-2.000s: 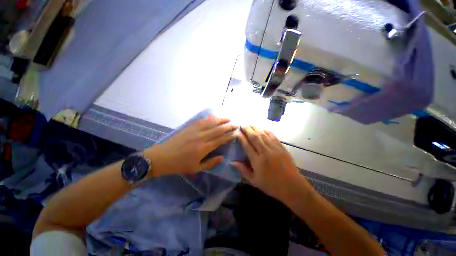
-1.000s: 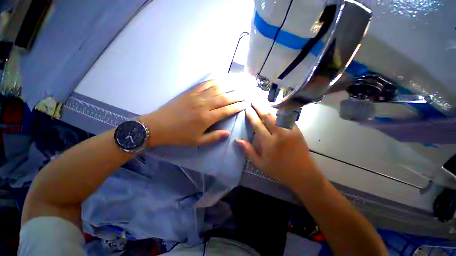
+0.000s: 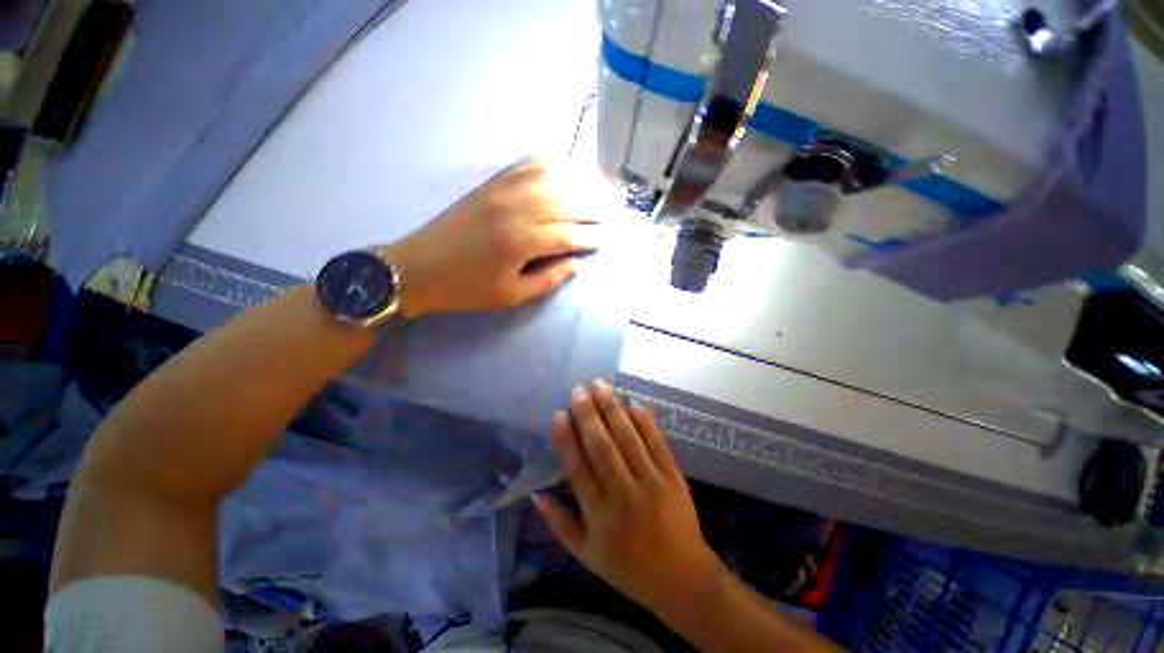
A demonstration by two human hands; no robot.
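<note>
A blue-grey cut panel [image 3: 479,361] lies on the table and runs up into the bright light at the needle area of the white sewing machine [image 3: 843,115]. A straight folded edge [image 3: 596,342] runs along its right side. My left hand [image 3: 500,242] lies on the panel left of the needle area, fingertips in the glare, thumb and fingers bent. My right hand [image 3: 626,491] lies at the table's front edge, fingertips on the panel's folded edge, thumb apart. The needle and presser foot are lost in the glare.
Blue-grey cloth [image 3: 358,523] hangs heaped below the table edge. Flat panels [image 3: 166,115] lie at the table's left. A printed ruler [image 3: 766,447] runs along the front edge. A blue basket [image 3: 945,600] is at lower right. A lilac strip [image 3: 1059,204] hangs over the machine head.
My right hand has moved from beside the needle down to the table's front edge. My left hand has stayed near the needle, its fingers more bent. The panel lies flatter.
</note>
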